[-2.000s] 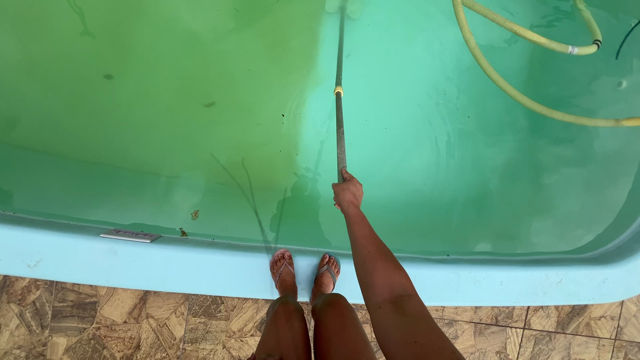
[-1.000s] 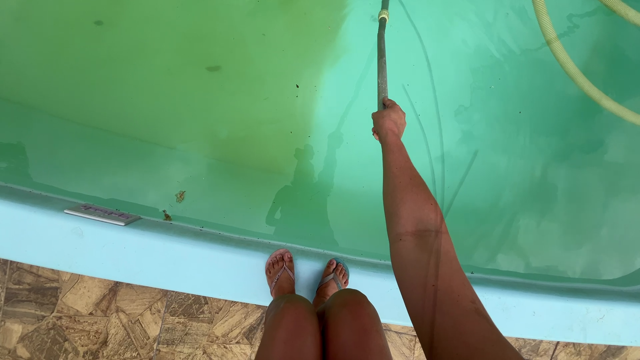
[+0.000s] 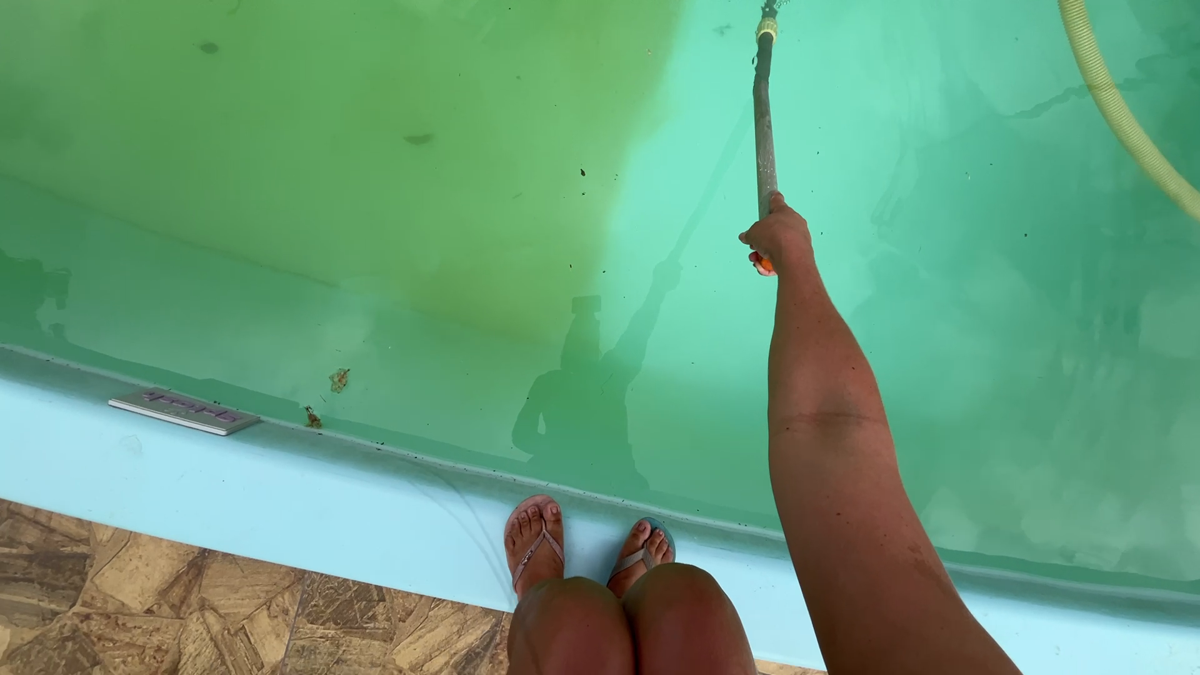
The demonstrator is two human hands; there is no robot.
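Observation:
My right hand (image 3: 780,236) is closed around the near end of a grey pole (image 3: 764,131), which reaches out over and into the pool water. A pale yellow collar (image 3: 767,28) sits on the pole near the top edge of the view; the pole's far end is out of view. Orange shows under my fingers. The water (image 3: 891,281) is cloudy green at the left and paler turquoise around the pole. My left hand is not in view.
My feet in flip-flops (image 3: 536,553) stand on the light blue pool edge (image 3: 375,525), with stone-patterned tiles (image 3: 234,609) behind it. A pale yellow ribbed hose (image 3: 1116,103) curves at the upper right. A skimmer cover (image 3: 185,411) and leaf debris (image 3: 338,380) lie at the left.
My right hand has moved outward to the right with the pole still in its grip. The view has shifted, and less of the yellow hose shows.

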